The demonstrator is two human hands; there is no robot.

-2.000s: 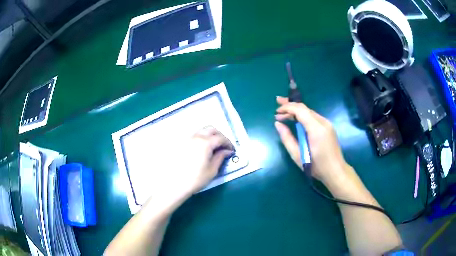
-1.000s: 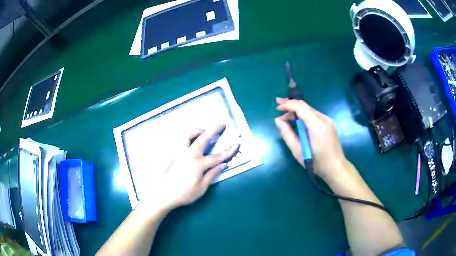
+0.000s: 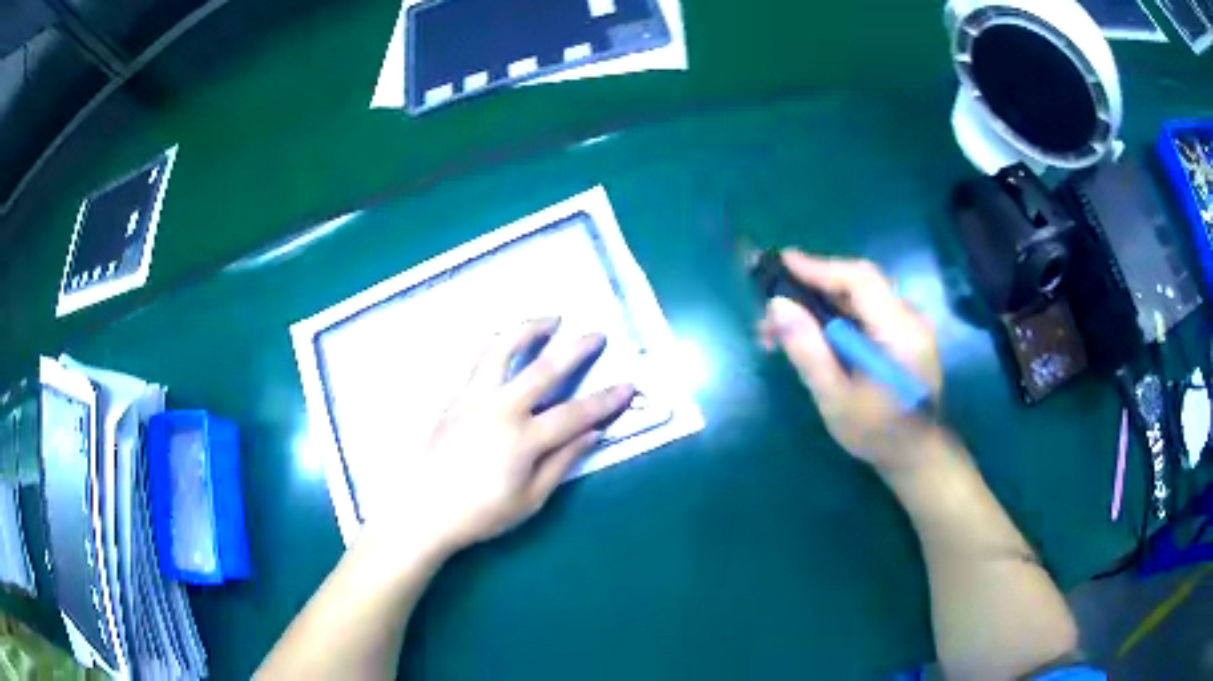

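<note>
A white-bordered panel sheet (image 3: 399,353) with a dark outline lies tilted on the green bench top, its centre glaring white. My left hand (image 3: 512,432) lies on it with fingers spread near the right corner, where a small ring partly shows. Whether a small part is under the fingers cannot be told. My right hand (image 3: 865,353) holds a soldering iron (image 3: 871,362) by its blue handle, to the right of the sheet and above the bench. Its tip is blurred and points up and left, apart from the sheet.
Left: a blue tray (image 3: 197,495), a stack of panels (image 3: 127,532) and a set-aside panel (image 3: 117,233). Far side: another dark panel (image 3: 532,47). Right: a white round hood (image 3: 1035,83), black iron stand (image 3: 1018,246), blue parts bin (image 3: 1191,166), cords and a pink stick (image 3: 1120,463).
My left hand has gone from bent fingers near the ring to lying spread on the sheet. The soldering iron has turned in my right hand, its tip swinging left. The view has shifted slightly.
</note>
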